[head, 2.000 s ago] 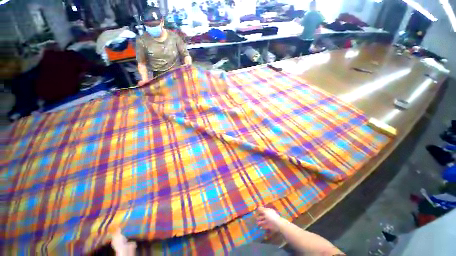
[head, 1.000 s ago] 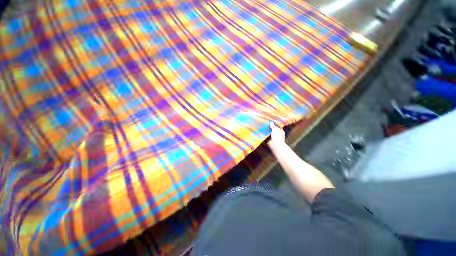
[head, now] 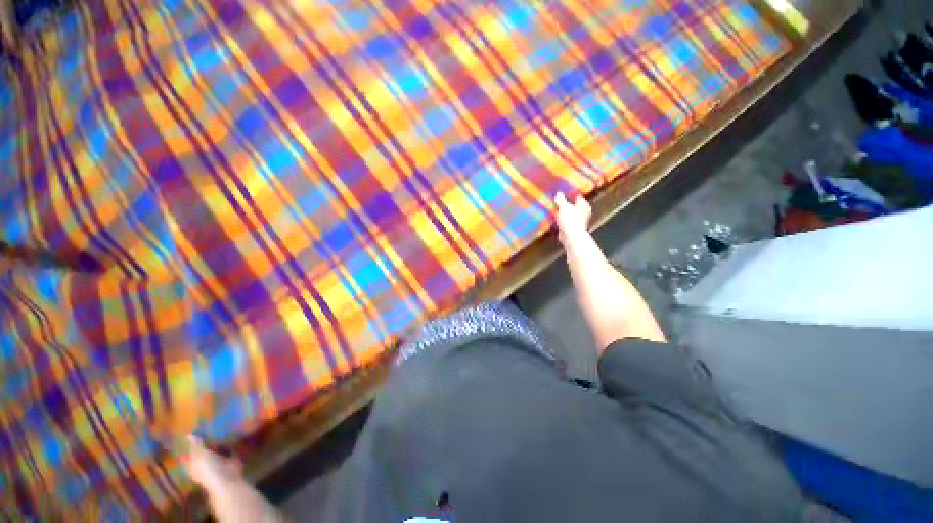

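Note:
The plaid fabric [head: 338, 153], in orange, yellow, blue and purple checks, covers the table. Its near edge lies along the brown table edge [head: 517, 268]. My right hand [head: 573, 215] is bare and holds the fabric edge between thumb and fingers, right of the middle. My left hand [head: 205, 465] is bare, blurred and at the fabric edge at the lower left; its fingertips do not show clearly. A ridge in the cloth lies at the far left.
A yellow block [head: 786, 14] lies on the fabric corner at the top right. Dark and blue scraps [head: 890, 153] lie on the grey floor [head: 655, 220] at the right. A large white and grey surface [head: 818, 276] stands near my right side.
The view has tilted down and moved closer to the table edge. My left hand has come back into view. The fabric edge that hung loose now lies flatter along the table edge.

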